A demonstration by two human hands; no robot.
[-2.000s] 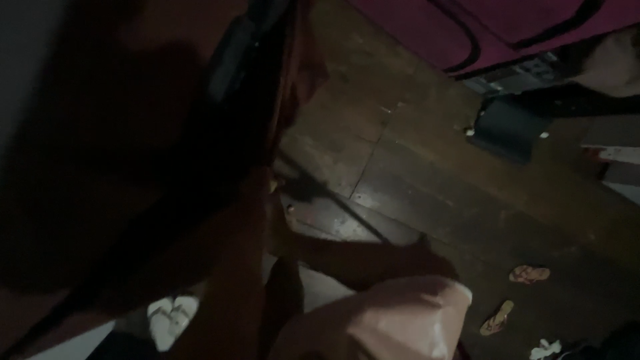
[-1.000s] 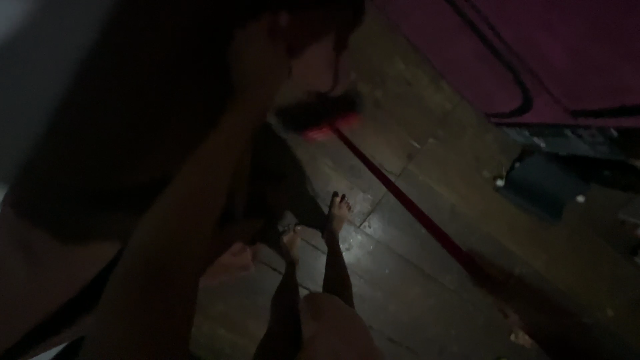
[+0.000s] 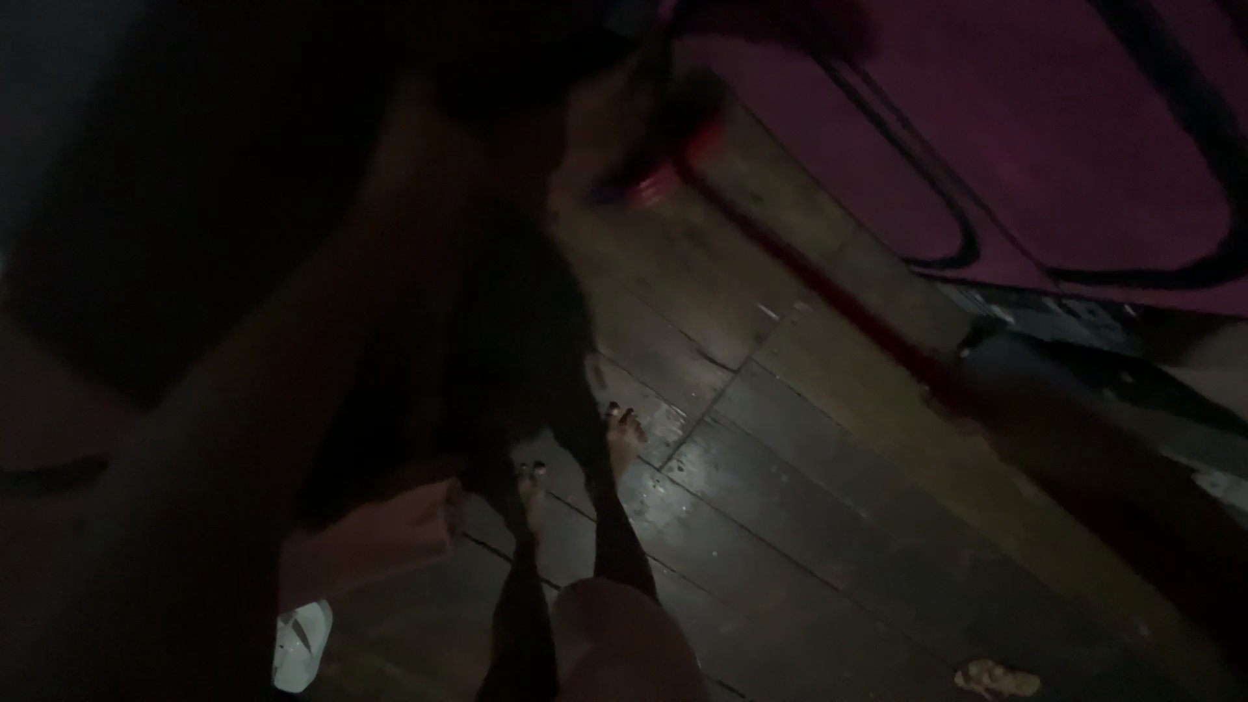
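Observation:
A broom with a red handle (image 3: 809, 278) slants across the head view, its blurred head (image 3: 673, 146) with red and dark parts at the top centre. My right hand (image 3: 960, 400) is closed around the handle's lower right end, dim and blurred. My left arm reaches up from the lower left. At its end my left hand (image 3: 468, 136) is in deep shadow beside a large dark form, perhaps cloth; its fingers and anything in them cannot be made out. Below, my bare feet (image 3: 624, 439) stand on the floorboards (image 3: 799, 468).
A pink panel or cloth with black curved lines (image 3: 1072, 146) fills the upper right. Under its edge lies a dark object (image 3: 1053, 366), unclear. A white sandal (image 3: 300, 643) lies at the lower left and a patterned flip-flop (image 3: 996, 678) at the bottom right. The floor shines near my feet.
Between one second ago and now, the broom head has moved away from my feet, closer to the pink panel. Both views show my right hand at the handle.

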